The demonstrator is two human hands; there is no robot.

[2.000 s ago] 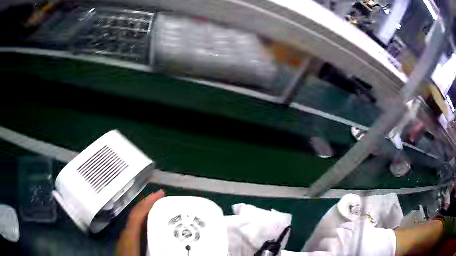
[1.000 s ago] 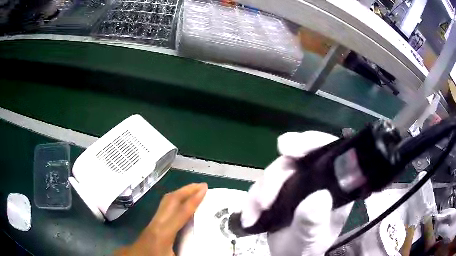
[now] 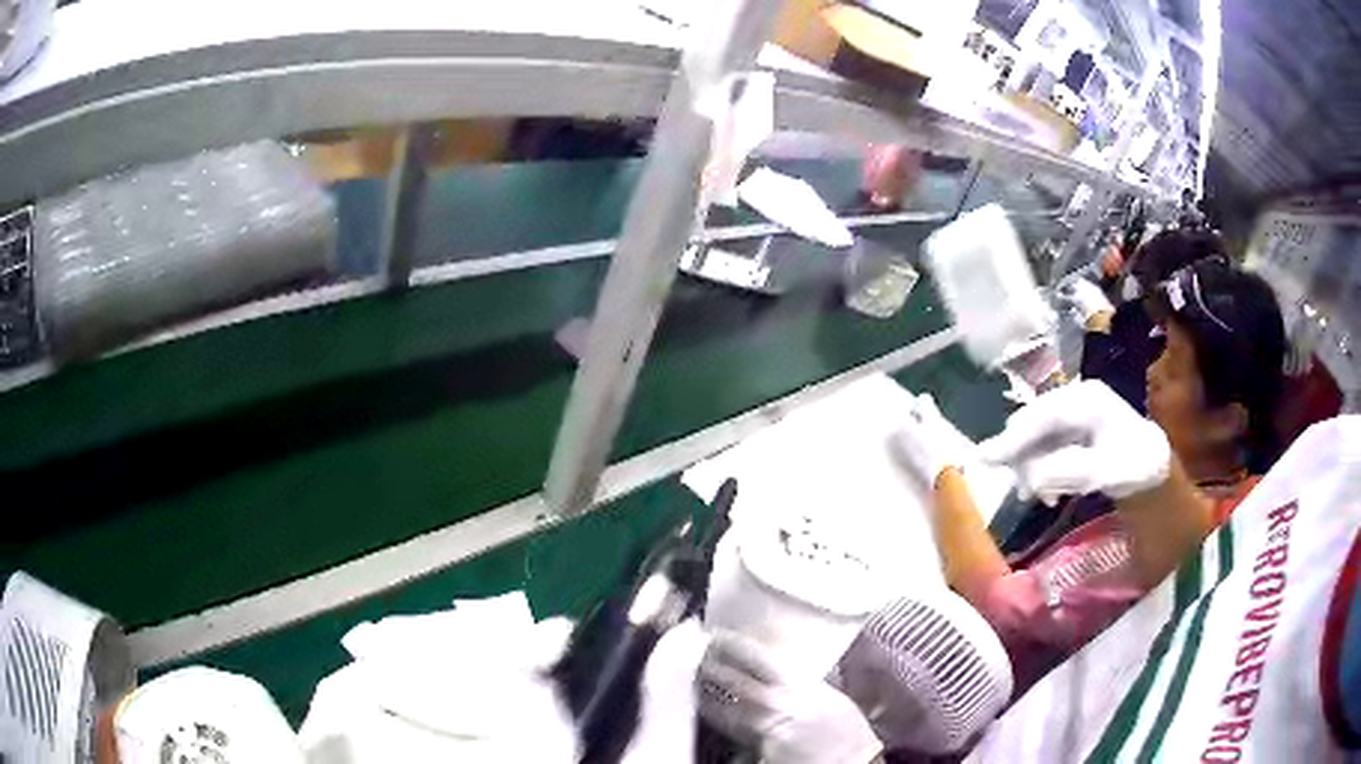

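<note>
The white rounded base part (image 3: 209, 719) lies at the lower left with ring openings on its face, cut off by the bottom edge. Only a sliver of my bare left hand (image 3: 108, 737) shows at its left side; its grip is hidden. My right hand (image 3: 672, 694), in a white glove, is blurred at the bottom centre, around the black electric screwdriver (image 3: 634, 620). The screwdriver is tilted, away from the base part. The vented white housing (image 3: 52, 672) is cut off at the left edge.
Crumpled white cloth (image 3: 440, 672) lies between base part and screwdriver. A white slatted fan unit (image 3: 928, 672) stands right of my glove. A person in pink sleeves (image 3: 1075, 582) and white gloves sits at right. A metal post (image 3: 634, 299) rises beside the green belt (image 3: 299, 463).
The view has swung right, so base part and housing now show farther left. The screwdriver has left the base part's face. The neighbouring people have come into view.
</note>
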